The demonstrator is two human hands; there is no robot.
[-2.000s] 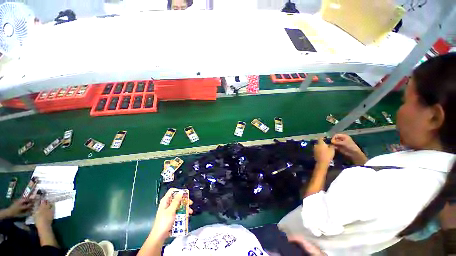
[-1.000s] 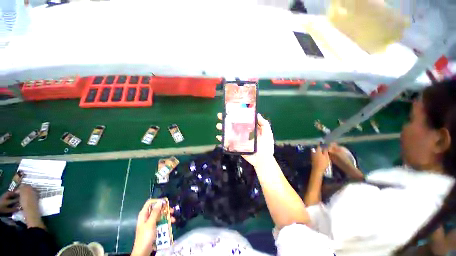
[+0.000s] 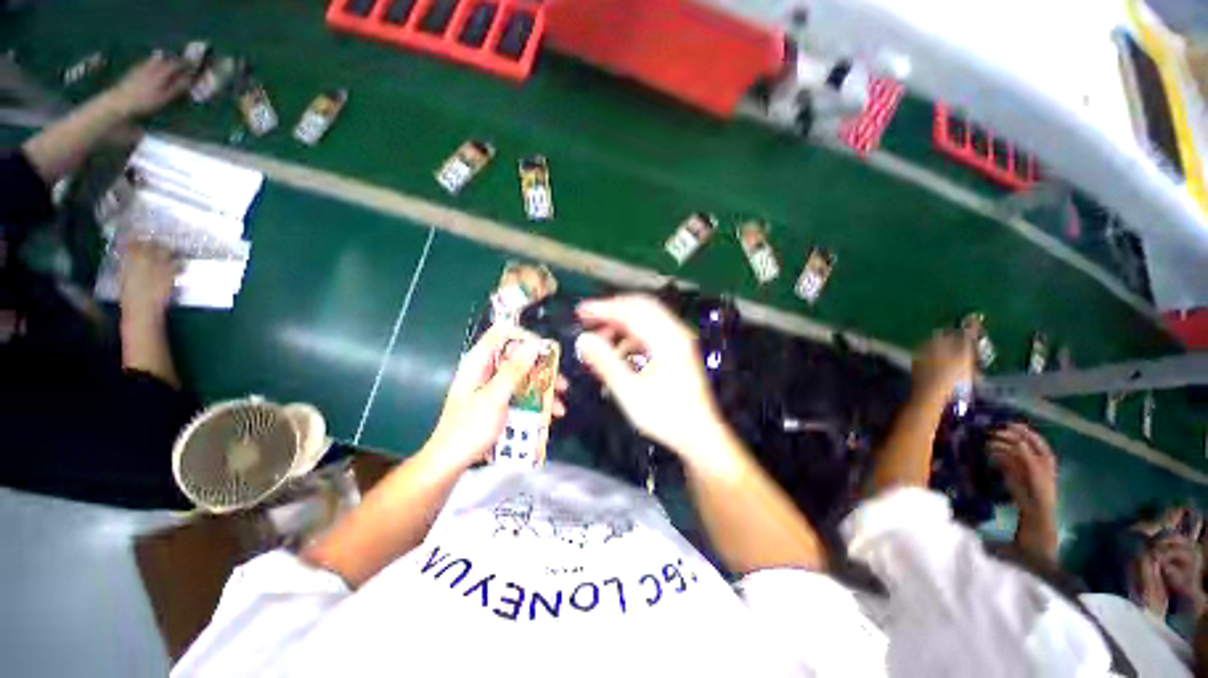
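My left hand (image 3: pixel 480 395) holds a phone circuit board (image 3: pixel 526 421) upright in front of my chest, thumb on its orange and green upper part, white keypad part below. My right hand (image 3: pixel 649 364) is just right of the board, over the heap's left end, with a small dark part (image 3: pixel 554 318) at its fingertips. Blur hides the exact grip. The heap of black parts (image 3: pixel 782 417) lies behind and right of my right hand. Waiting boards (image 3: pixel 525 284) lie loosely stacked just beyond my left hand.
A green conveyor belt (image 3: pixel 609 219) beyond the pale rail carries spaced boards and red trays (image 3: pixel 444 37) stand across it. A person's hands at left are at white sheets (image 3: pixel 199 219) and the belt. A fan (image 3: pixel 239 454) is at lower left. A person's arms are close on the right.
The view has turned and tilted down. The smartphone my right hand held up is out of view, and that hand is now beside the board. My left hand still holds the board.
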